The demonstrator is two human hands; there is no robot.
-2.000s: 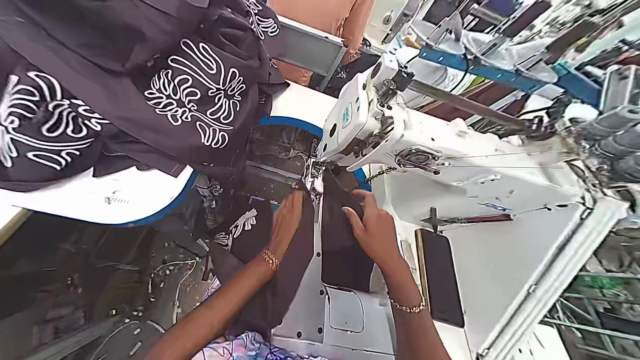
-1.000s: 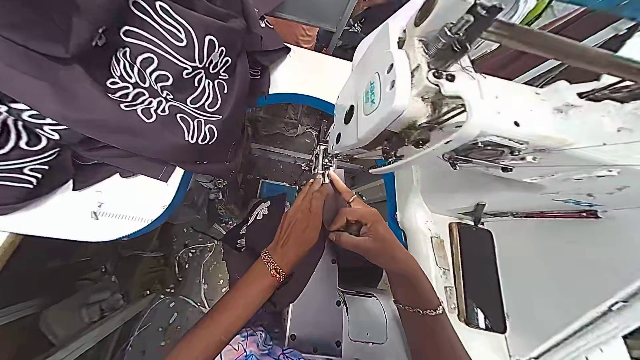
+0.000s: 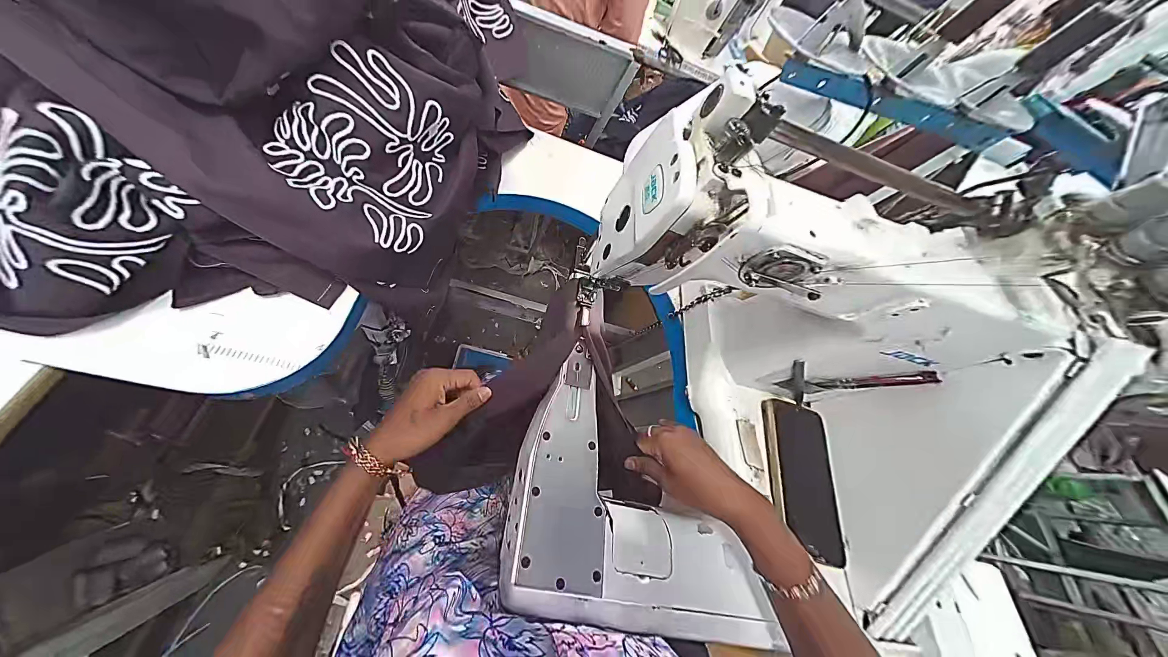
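Observation:
A white Jack sewing machine point(image 3: 652, 173) stands ahead, its presser foot point(image 3: 585, 292) over the tip of a narrow metal arm bed point(image 3: 561, 484). Dark fabric point(image 3: 493, 429) runs from under the foot and hangs down both sides of that bed. My left hand point(image 3: 433, 411) pinches the fabric's edge on the left side. On the right side, my right hand point(image 3: 680, 461) grips the other part of the fabric, low beside the bed. Both hands are well below the needle area and apart from each other.
Dark garments with white leaf embroidery point(image 3: 365, 146) lie heaped on a white, blue-edged table point(image 3: 274, 342) at left. A smartphone point(image 3: 808, 479) rests right of my right hand, near a dark red tool point(image 3: 876, 380). A blue rail point(image 3: 894, 105) crosses the back.
My hands were close together near the presser foot; they have moved apart and down toward me, each with fabric. The view has shifted.

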